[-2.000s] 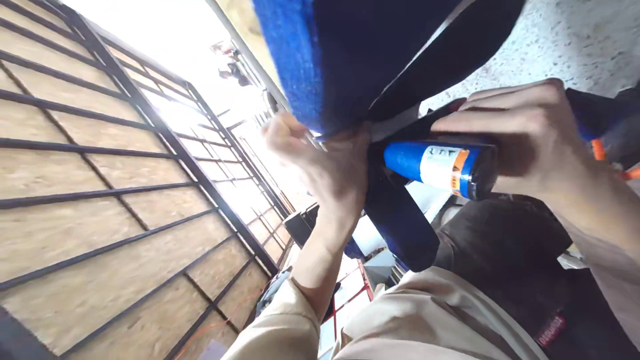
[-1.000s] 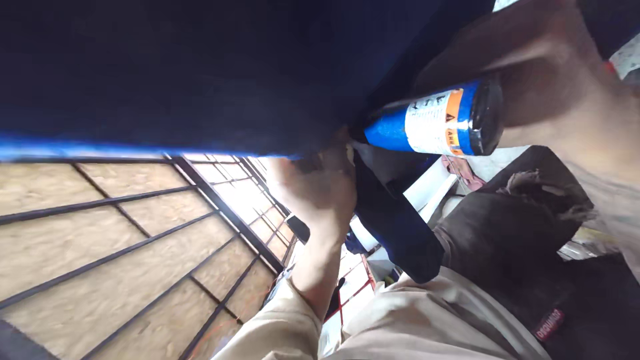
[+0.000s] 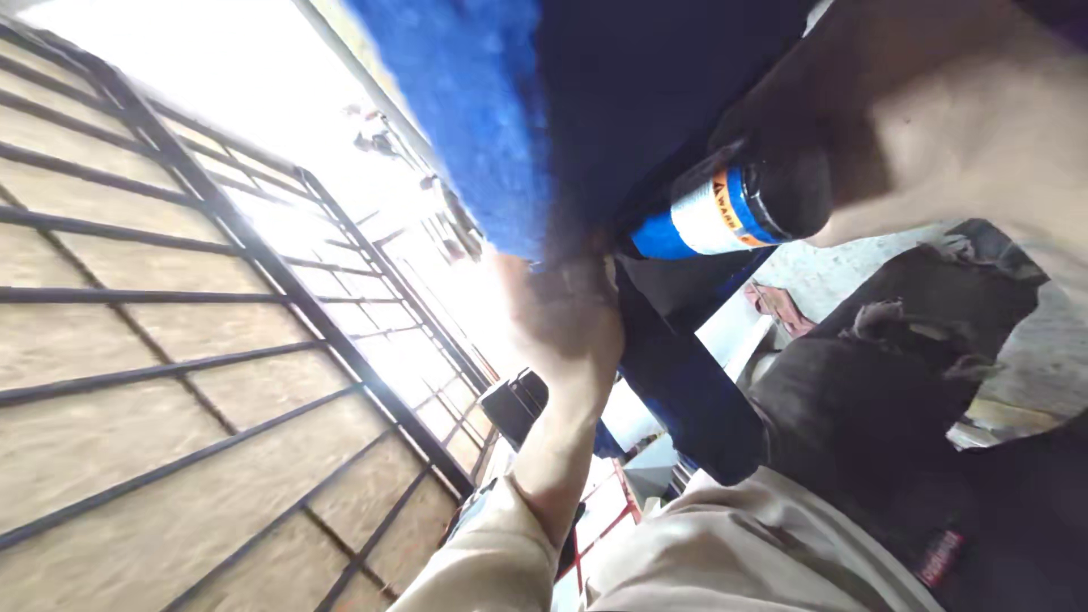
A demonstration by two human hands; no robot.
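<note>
A large dark blue panel (image 3: 646,93), its edge brighter blue, fills the top middle, close to the camera. My left hand (image 3: 565,314) is at its lower end, fingers partly hidden and blurred against it; what it grips cannot be told. A blue cylindrical tool body (image 3: 710,217) with a white and orange warning label and a black end projects at the right of the panel. Behind it is my right hand (image 3: 850,110), large and in shadow, its fingers hidden by the tool. A dark blue bar (image 3: 688,382) slants down from between the hands toward my lap.
Wood-toned panels behind a dark metal grid (image 3: 280,297) stand at the left. My dark trousers with a frayed tear (image 3: 850,399) are at the right, over a grey floor (image 3: 901,246). A black box (image 3: 514,404) and a red frame (image 3: 608,540) lie beyond my left forearm.
The blue panel fills less of the upper left than one second ago, and its bright edge slants steeply again. My right hand and the cylindrical tool body appear nearer the top than two seconds ago.
</note>
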